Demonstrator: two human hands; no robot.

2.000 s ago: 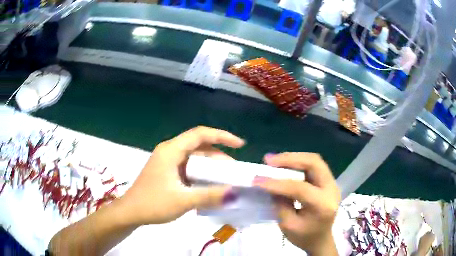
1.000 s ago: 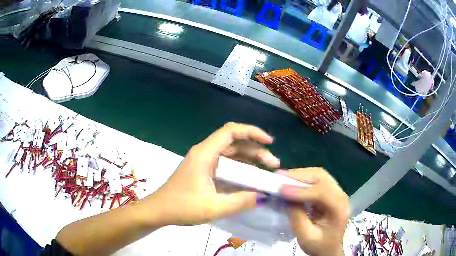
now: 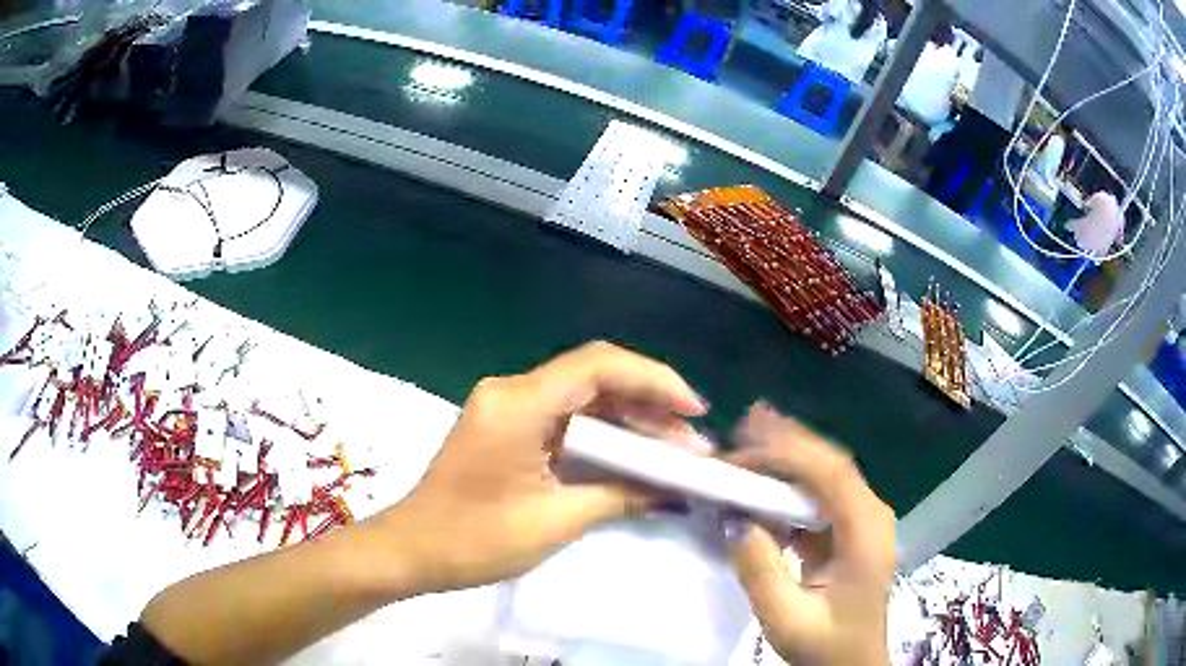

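A small white part (image 3: 689, 471), long and narrow as seen edge-on, is held between my hands above the white-covered bench. My left hand (image 3: 540, 455) grips its left end, with the thumb below and the fingers curled over it. My right hand (image 3: 819, 533) grips its right end and is slightly blurred. A blurred white thing (image 3: 631, 592) shows just below my hands; I cannot tell if it is joined to the held part.
The dark green belt (image 3: 429, 312) carries a white panel (image 3: 221, 215) with a wire harness. Wired parts (image 3: 195, 468) lie piled left, more (image 3: 975, 618) right. Orange strips (image 3: 780, 267) and a perforated plate (image 3: 609, 186) lie beyond. A slanting grey post (image 3: 1041, 416) stands right.
The white panel has moved right along the belt. My right hand has shifted its fingers on the white part, which stays between both hands. The orange piece below my hands no longer shows.
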